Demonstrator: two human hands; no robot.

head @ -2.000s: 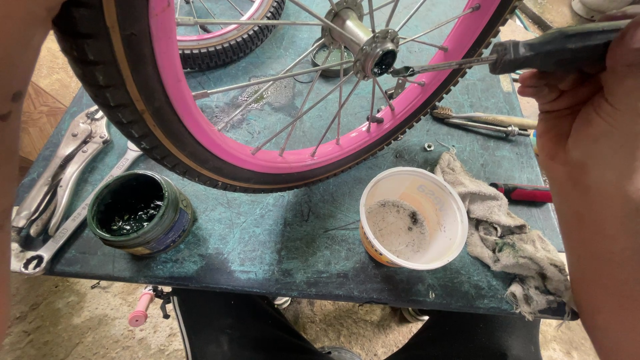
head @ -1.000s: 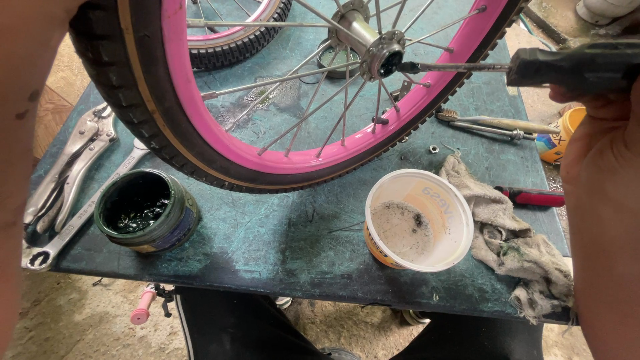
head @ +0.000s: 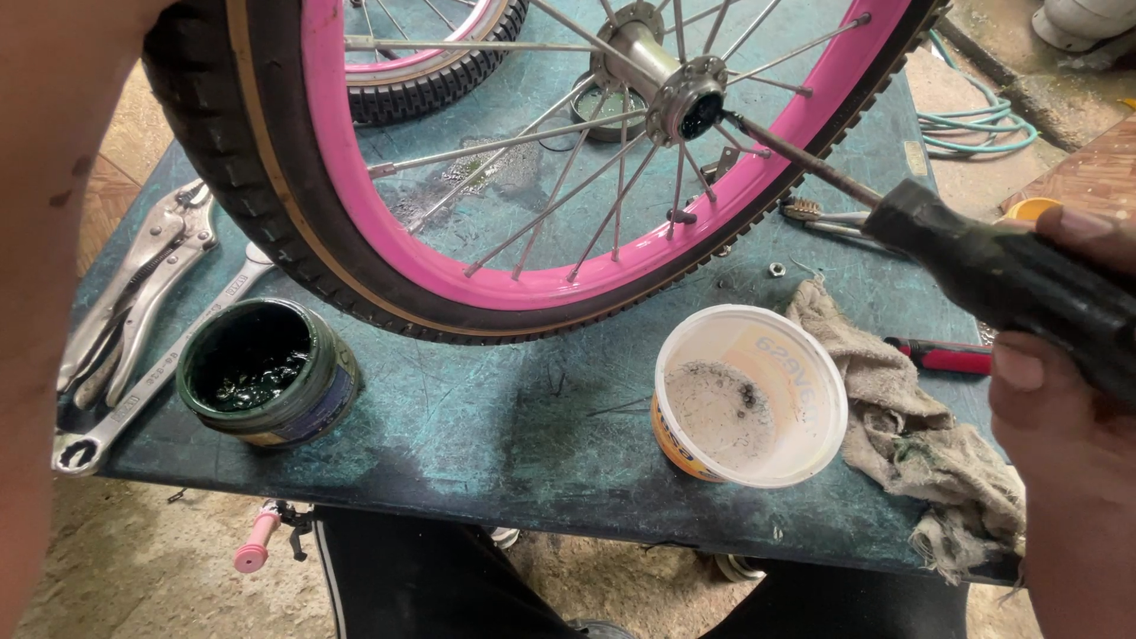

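My right hand (head: 1065,373) grips a screwdriver (head: 994,266) by its black handle at the right. Its dark-smeared tip is close beside the open end of the metal hub (head: 697,106), whose bore holds dark grease; whether they touch I cannot tell. The bicycle wheel (head: 532,288), with a pink rim and black tyre, is held tilted above the table. At the left my forearm rises to the tyre's upper edge, but my left hand is out of the frame. An open jar of dark green grease (head: 262,377) stands below the tyre.
A plastic tub (head: 750,395) with dirty residue stands beside a grey rag (head: 914,426). Locking pliers (head: 146,284) and a wrench (head: 151,382) lie at the left. Behind are a second wheel (head: 435,89) and a lid (head: 608,111). A brush (head: 825,217), a nut (head: 777,270) and a red-black handle (head: 941,355) lie rightward.
The screwdriver has gone from nearly level to slanting, its handle now lower than its tip. My right hand has moved down with it.
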